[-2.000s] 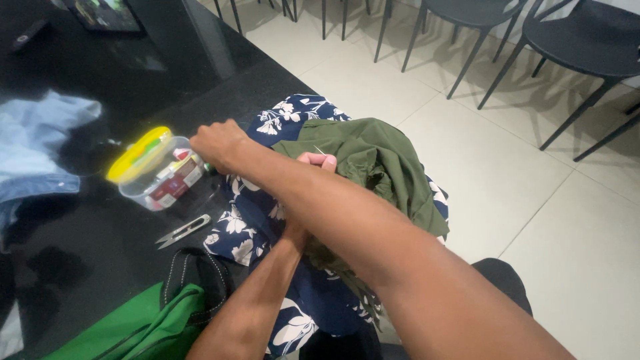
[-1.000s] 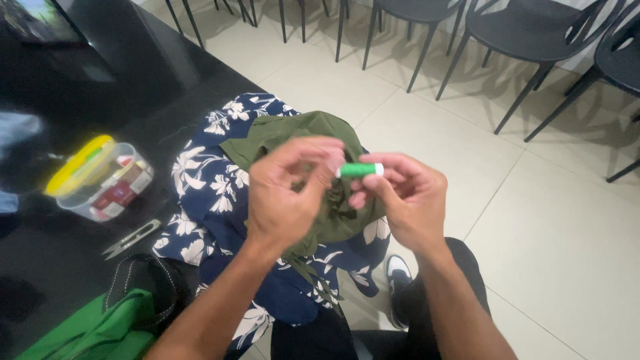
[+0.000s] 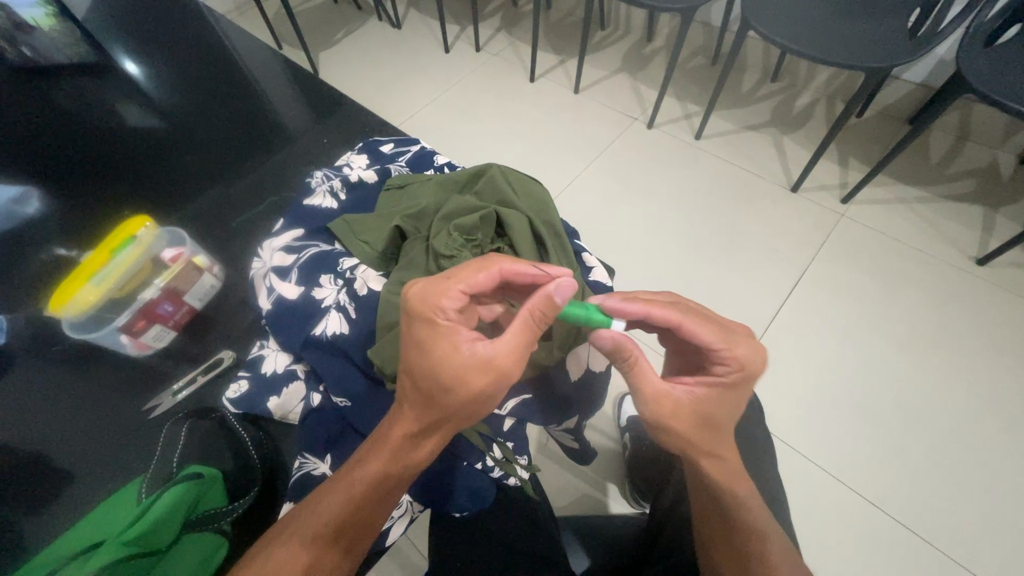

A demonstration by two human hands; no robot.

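A spool of green thread [image 3: 586,314] with a white end is held between the thumb and fingers of my right hand [image 3: 688,368]. My left hand [image 3: 480,336] pinches a thin dark needle [image 3: 552,272] between thumb and forefinger, its fingertips against the spool's left end. Beneath both hands, an olive green garment [image 3: 480,208] lies bunched on a navy cloth with white flowers [image 3: 320,296], which spreads over the table's edge and my lap. Whether thread runs from the spool to the needle cannot be made out.
On the black table [image 3: 240,184] stand a clear plastic tub [image 3: 152,312] with a yellow lid and, below it, thread snips [image 3: 192,382]. A green cloth bag [image 3: 152,520] with a black stitched handle lies at lower left. Black chairs [image 3: 840,32] line the tiled floor behind.
My right hand has come back from beside the tub and holds the green spool. Since a second ago, my left hand's fingertips have closed in at the spool's left end.
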